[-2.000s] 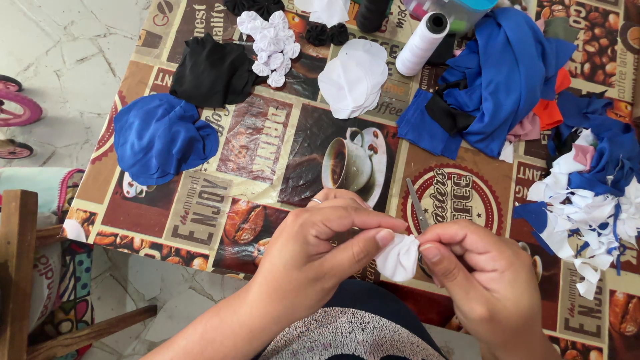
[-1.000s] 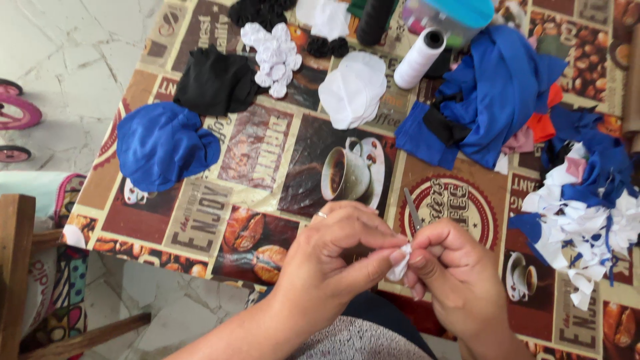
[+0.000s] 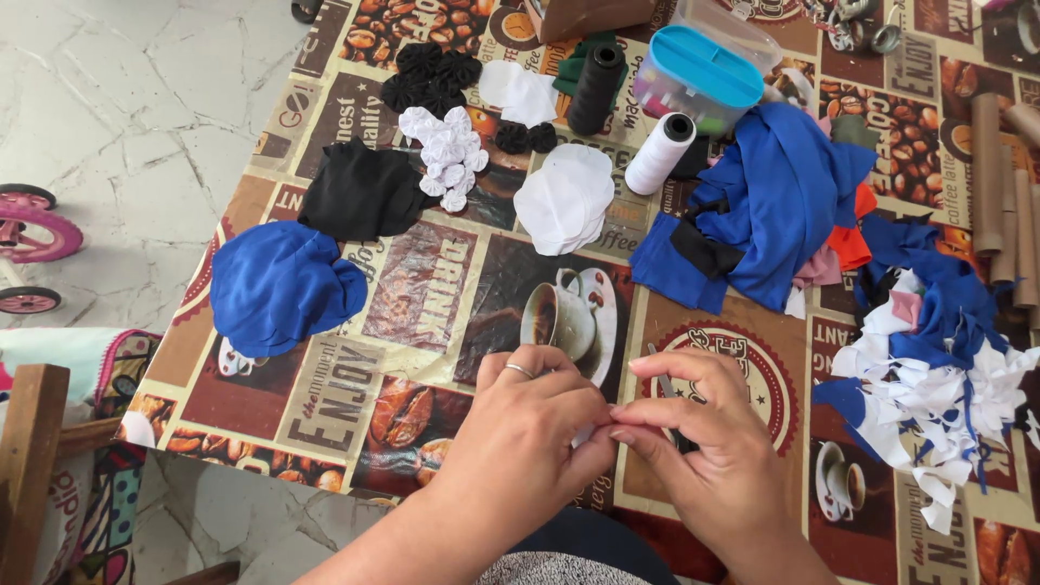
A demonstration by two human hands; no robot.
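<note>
My left hand [image 3: 540,431], with a ring, pinches a small white fabric piece [image 3: 582,435] that is mostly hidden by the fingers. Thumb and forefinger of my right hand [image 3: 703,439] are pinched together against the left fingertips; a needle or thread between them is too small to tell. Under the right hand lie scissors [image 3: 665,375], partly covered. Beyond the hands are a stack of white fabric circles [image 3: 565,199], gathered white fabric rosettes [image 3: 445,154], black rosettes [image 3: 431,77], a white thread spool [image 3: 660,154] and a black thread spool [image 3: 597,89].
Blue fabric circles [image 3: 280,284] and black fabric [image 3: 361,191] lie left on the printed tablecloth [image 3: 333,398]. Blue cloth [image 3: 772,203], fabric scraps [image 3: 934,390] and cardboard tubes [image 3: 987,179] lie right. A blue-lidded plastic container [image 3: 703,73] stands behind. A wooden chair [image 3: 32,463] is at lower left.
The white piece, spread in view two seconds ago, is now mostly hidden between my fingers. My right hand's fingers have come in against my left fingertips.
</note>
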